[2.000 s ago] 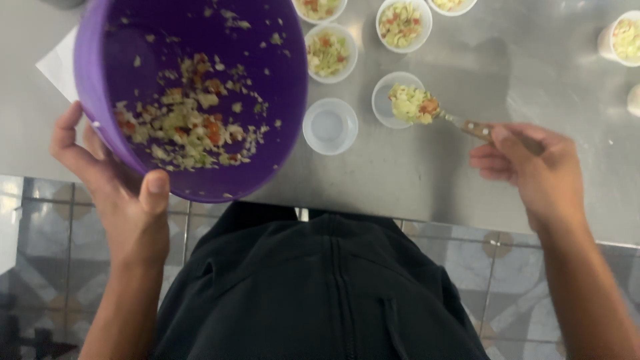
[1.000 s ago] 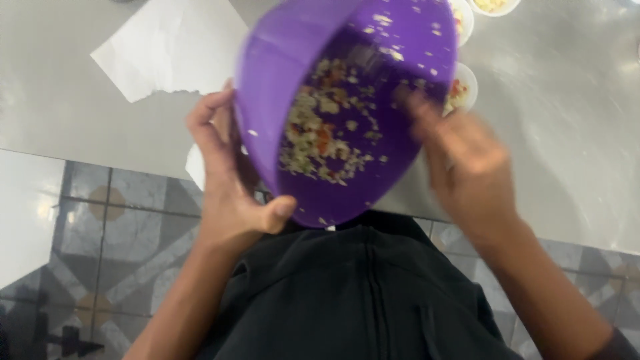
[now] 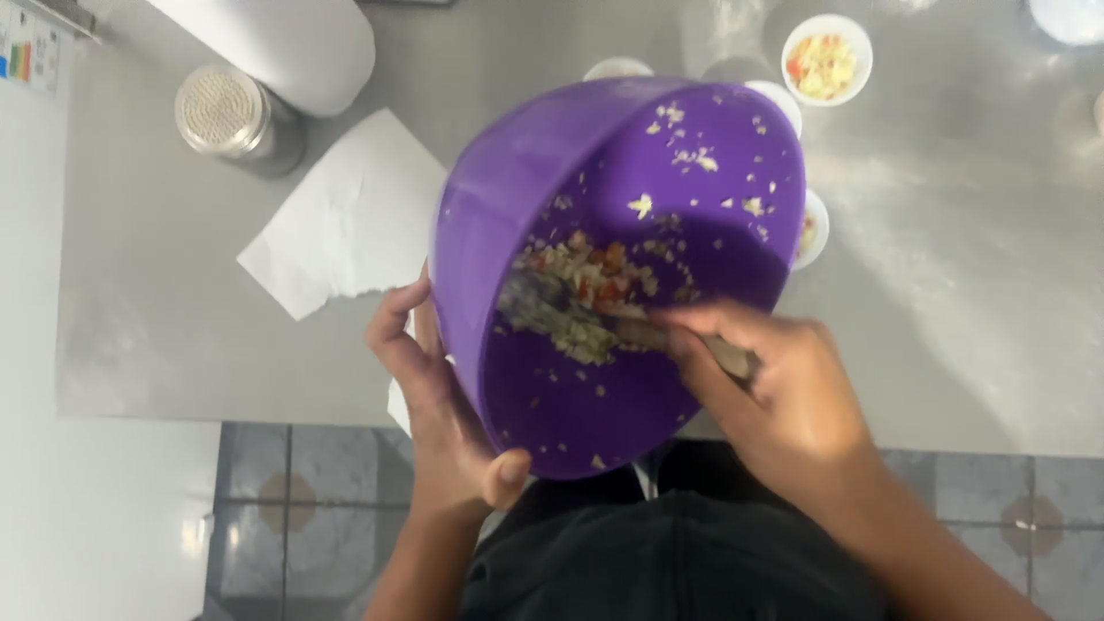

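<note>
A purple plastic bowl (image 3: 509, 190) is tipped on its side, its mouth turned to the right. My left hand (image 3: 453, 414) holds it from the left, thumb at the lower rim. Inside lies a chopped vegetable mix (image 3: 595, 276) of pale green, white and orange bits, with scraps stuck to the wall. My right hand (image 3: 768, 379) grips the wooden handle of a spoon (image 3: 729, 355) and reaches into the bowl. The spoon's head is blurred among the food. Behind the bowl, a small white cup (image 3: 826, 60) holds the same kind of mix.
The bowl partly hides several more small cups (image 3: 815, 231). Torn white paper (image 3: 354, 216) lies on the metal table (image 3: 966, 259), left of the bowl. Further left are a metal canister with a perforated-looking lid (image 3: 222, 110) and a white rounded object (image 3: 302, 52). A white appliance or panel (image 3: 103, 517) borders the left side.
Two seconds ago the spoon held food over a cup on the right; now it is inside the bowl. My left hand still holds the bowl. The view has shifted left.
</note>
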